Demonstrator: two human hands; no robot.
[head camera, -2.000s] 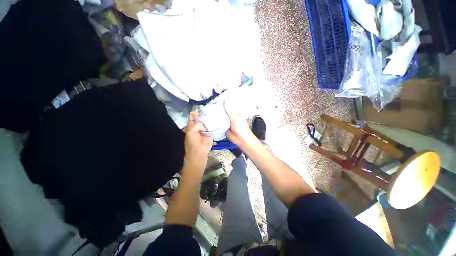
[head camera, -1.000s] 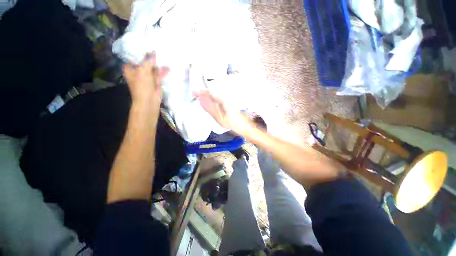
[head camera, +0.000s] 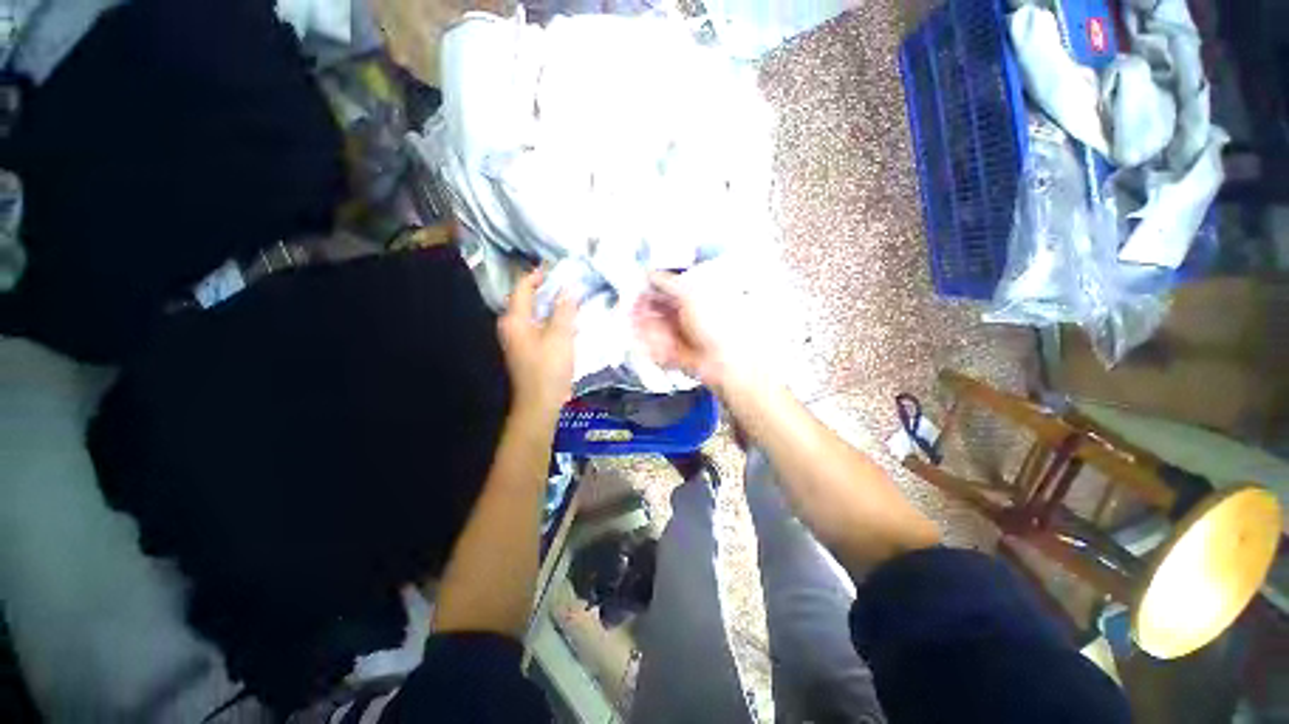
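A heap of pale fabric panels (head camera: 622, 135), glaring white under bright light, lies over a blue crate (head camera: 643, 429) in front of me. My left hand (head camera: 542, 333) is at the heap's near left edge, with its fingers on pale fabric. My right hand (head camera: 676, 328) is at the near edge beside it, fingers curled on pale cloth. The glare hides the outline of the pieces between the hands, so single pieces cannot be told apart.
Large black fabric piles (head camera: 304, 453) lie at the left. A blue basket (head camera: 966, 149) with pale pieces and a clear plastic bag (head camera: 1053, 248) stands at the upper right. A wooden stool (head camera: 1209, 570) with a round yellow seat is at the right. My legs are below.
Since one second ago, when both hands were spread over the heap, they have come closer together at its near edge. More of the blue crate's rim shows. The view has shifted slightly.
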